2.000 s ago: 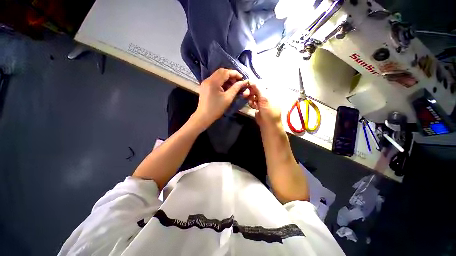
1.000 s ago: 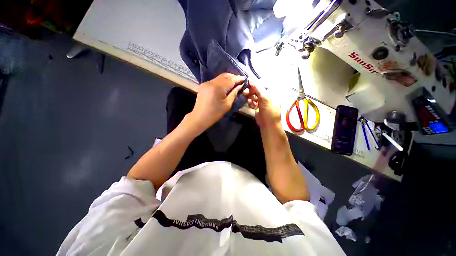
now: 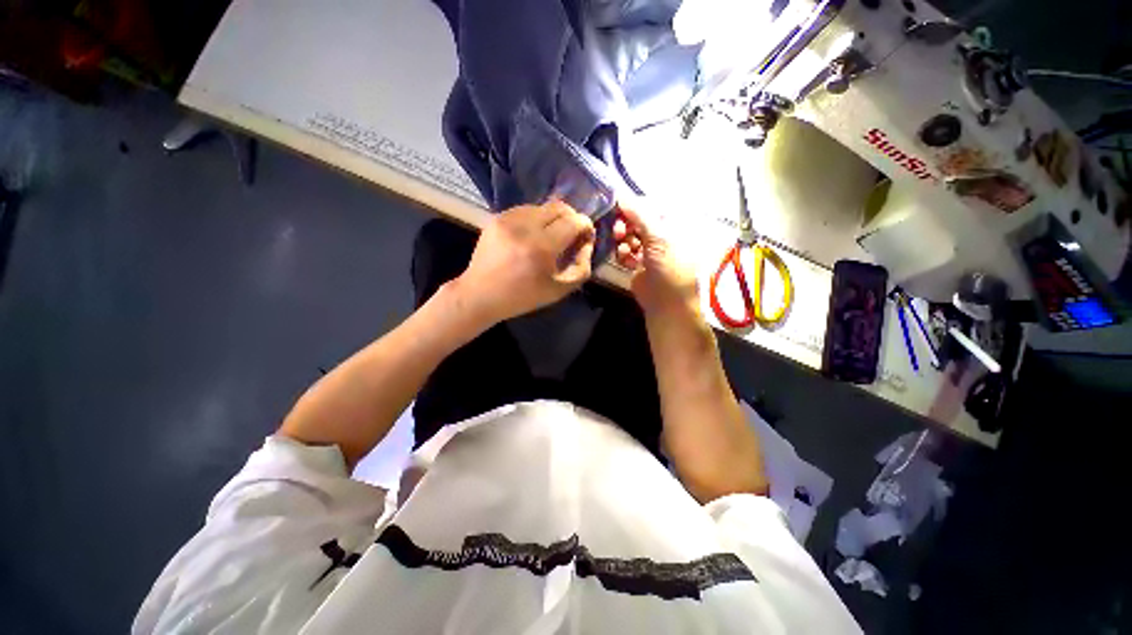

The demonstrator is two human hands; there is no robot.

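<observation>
The dark blue-grey garment [image 3: 515,75] lies over the table's front edge and hangs down toward the lap. My left hand [image 3: 528,257] has its fingers closed on the garment's folded edge [image 3: 583,186] at the front of the table. My right hand [image 3: 647,254] is just right of it, fingertips pinching the same edge. The exact fold between the fingertips is partly hidden by the fingers. A paler grey-blue part of the cloth [image 3: 646,68] lies behind, under the bright lamp.
Scissors [image 3: 749,279] with red and yellow loops lie right of my right hand. Further right are a black smartphone [image 3: 855,321], a blue V-shaped tool [image 3: 912,331] and small clutter. The white sewing machine [image 3: 919,124] stands behind. White scraps [image 3: 888,509] lie below the table.
My left hand has moved slightly left and down, a little away from my right hand, and more of the folded edge shows between them. My right hand has stayed nearly still.
</observation>
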